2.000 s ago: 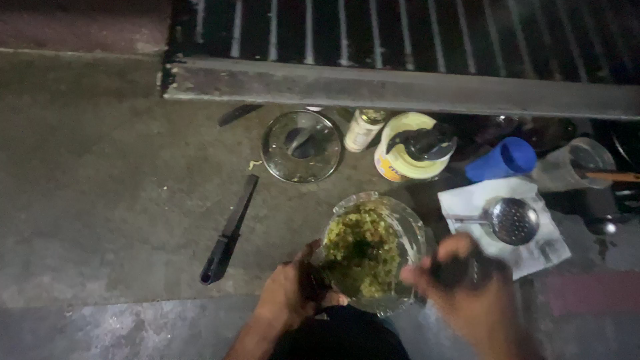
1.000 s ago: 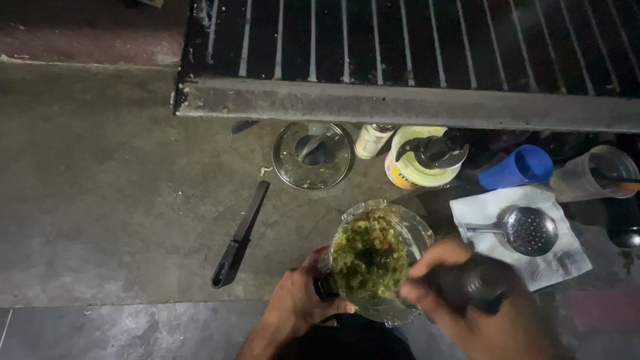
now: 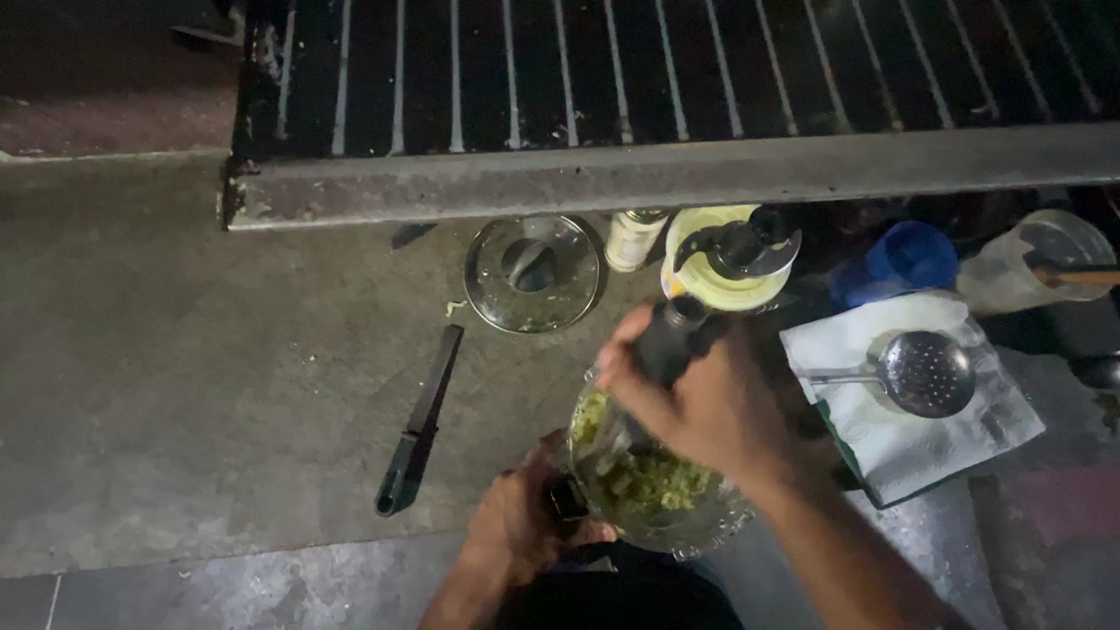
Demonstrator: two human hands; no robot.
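A clear bowl with a scalloped rim holds a chopped green mixture. My left hand grips the bowl's left side, around a dark part that looks like a handle. Over the bowl's upper part is my right hand, closed around a thick black handle; the tool's lower end is hidden or blurred near the mixture. Left of the bowl a knife with a black handle lies on the grey counter. Above the bowl sit a glass lid with a dark knob and a chopper blade on a yellow-lidded tub.
A slatted dark rack overhangs the back. A small jar stands between lid and tub. At right are a blue cup, a clear plastic container with a brown handle in it, and a perforated skimmer on white paper towel.
My right hand with the black handle has moved from the bowl's right side to over its upper part. The mixture now sits more toward the bowl's lower part. My left hand stays at the bowl's left side.
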